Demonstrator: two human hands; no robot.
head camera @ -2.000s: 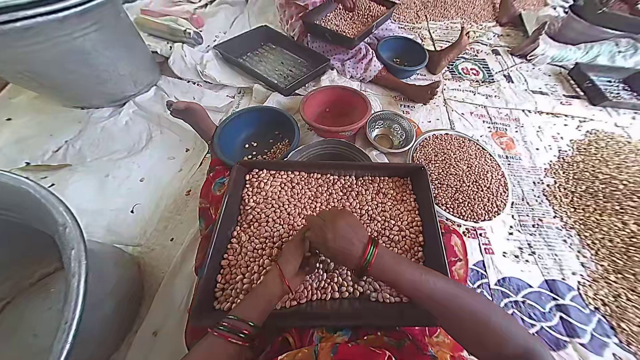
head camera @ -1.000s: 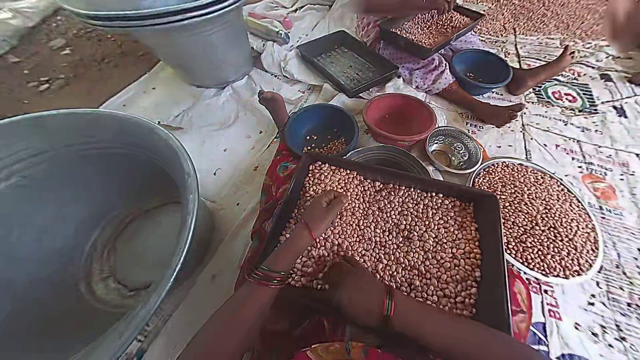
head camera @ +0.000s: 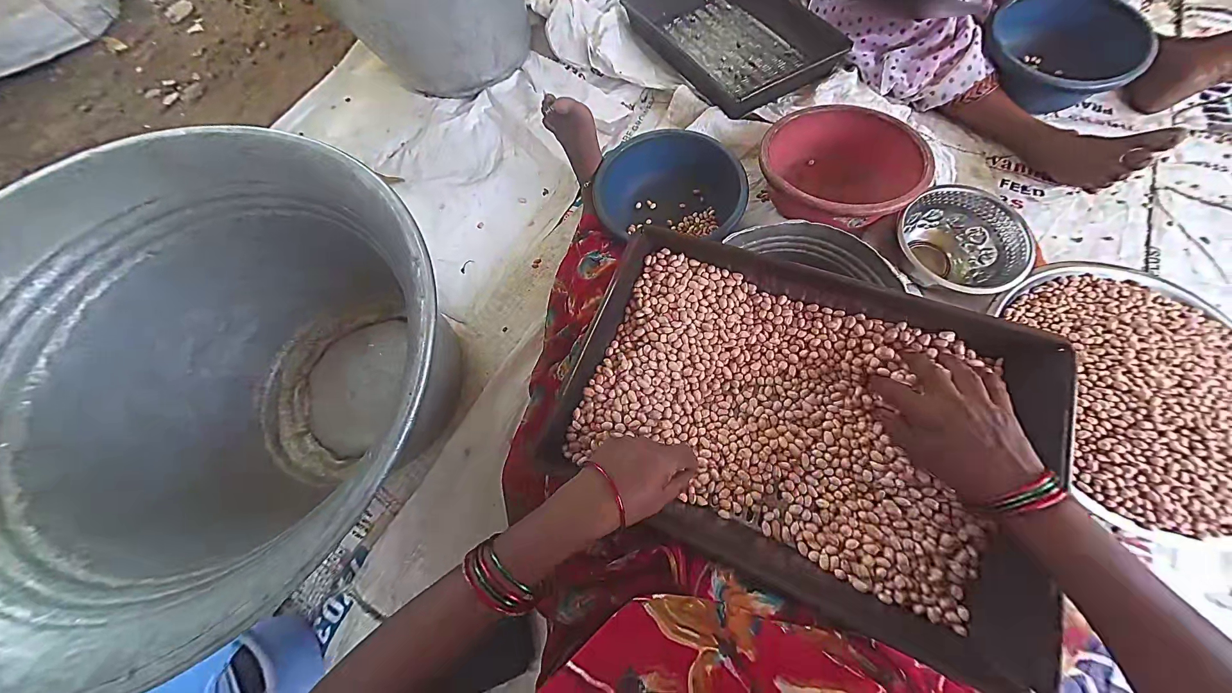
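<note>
A dark rectangular tray [head camera: 1035, 371] lies tilted across my lap, spread with pinkish-brown nuts or beans [head camera: 760, 385]. At its near left edge rests my left hand [head camera: 640, 476], fingers curled and their tips hidden; whether it holds anything cannot be made out. My right hand [head camera: 948, 414] lies with fingers spread on the nuts at the tray's right side. Beyond the tray stand a blue bowl [head camera: 669, 173] with a few nuts, a red bowl [head camera: 847, 159] and a patterned metal bowl [head camera: 967, 236]. A round metal basin [head camera: 1145, 395] full of nuts is at the right.
A large metal tub [head camera: 192, 385] stands at my left, with another metal vessel [head camera: 438, 43] beyond. Ahead are a second dark tray [head camera: 736, 48], another blue bowl [head camera: 1068, 48] and a seated person's legs [head camera: 1059, 144]. Printed white sacking [head camera: 481, 192] covers the ground.
My hands were together over the middle of the tray and are now apart, the left at the near left edge, the right at the right side. The view has swung left.
</note>
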